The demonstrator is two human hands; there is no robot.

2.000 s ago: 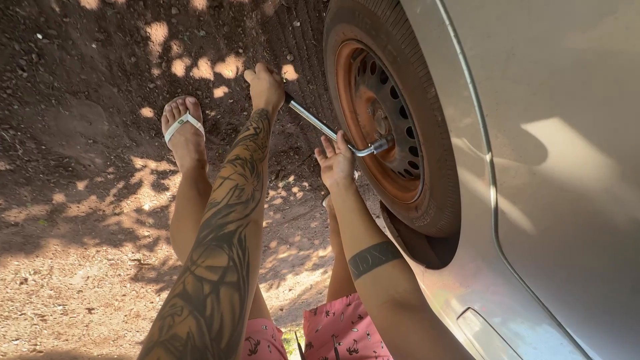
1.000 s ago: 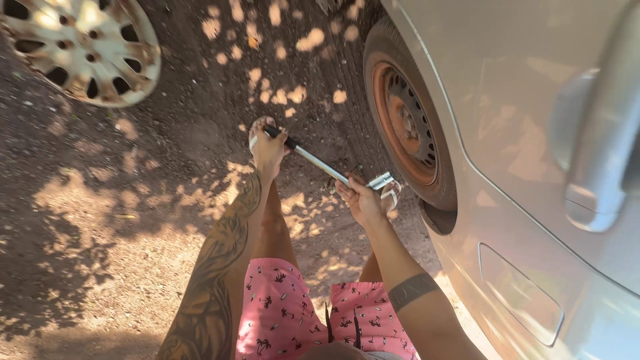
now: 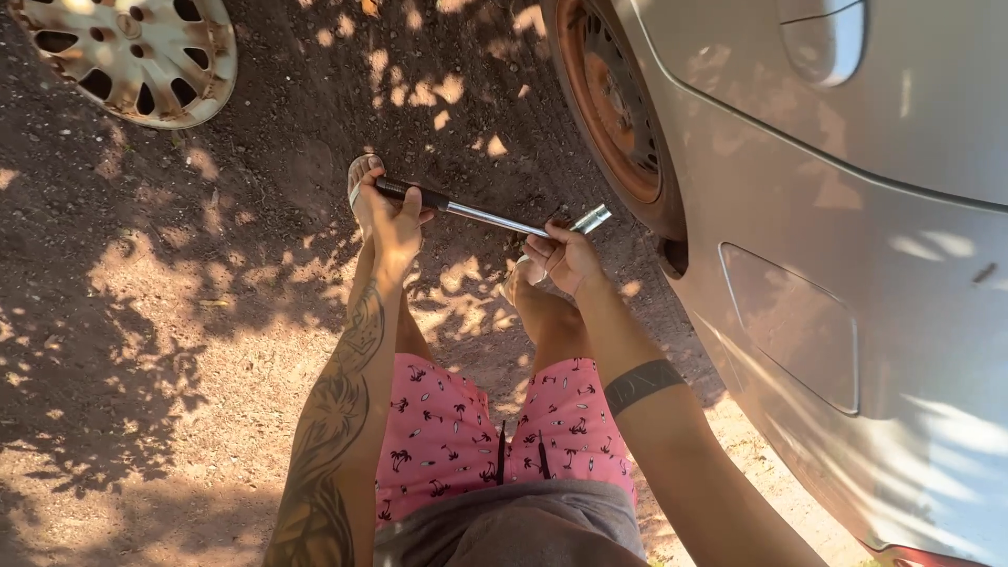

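Note:
A lug wrench with a black grip, chrome shaft and angled socket end lies across both hands in front of my legs. Its black grip rests in my left hand, thumb along the top. Near the socket end, my right hand has its fingers around the shaft. The socket points up and right, apart from the car's wheel, which has a rusty orange-brown steel rim. Shadow makes the wheel's bolts hard to make out.
The silver car's side runs along the right, with a fuel flap and a door handle. A worn hubcap lies on the dirt ground at upper left. My sandalled feet stand just beyond the wrench.
Two seconds ago the wrench's socket end was at the wheel; now it is away from it, held in both hands. The view has shifted, bringing the hubcap in.

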